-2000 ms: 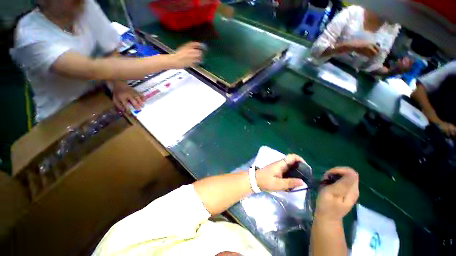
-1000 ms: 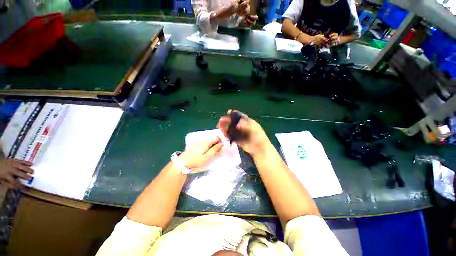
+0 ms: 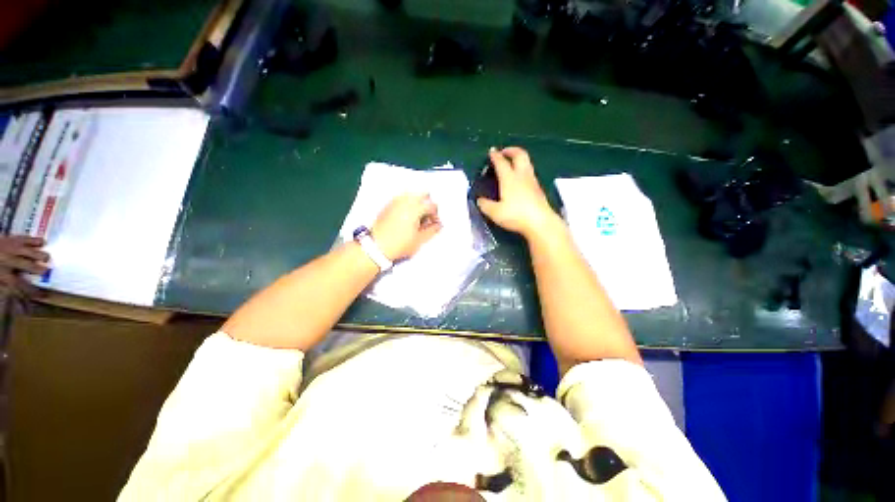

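Note:
A stack of clear poly bags [image 3: 422,279], white-looking and shiny, lies on the dark green bench top in front of me. My left hand [image 3: 407,227] rests on the stack with its fingers bent inward; whether it pinches a bag edge is not clear. My right hand [image 3: 515,191] is at the stack's right edge and holds a black power adapter [image 3: 486,183], partly hidden by the fingers. A second stack of printed bags [image 3: 618,245] with a green mark lies to the right.
Black adapters are heaped on the far bench [image 3: 638,49], with another group [image 3: 736,201] at the right. A printed white carton [image 3: 128,206] is at the left, with another person's hand [image 3: 22,257] on its edge. A blue bin [image 3: 751,412] is below the bench.
The view has turned right and tilted down since the oldest frame. My hands, close together around the adapter before, are now apart, with the adapter in my right hand beside the bags.

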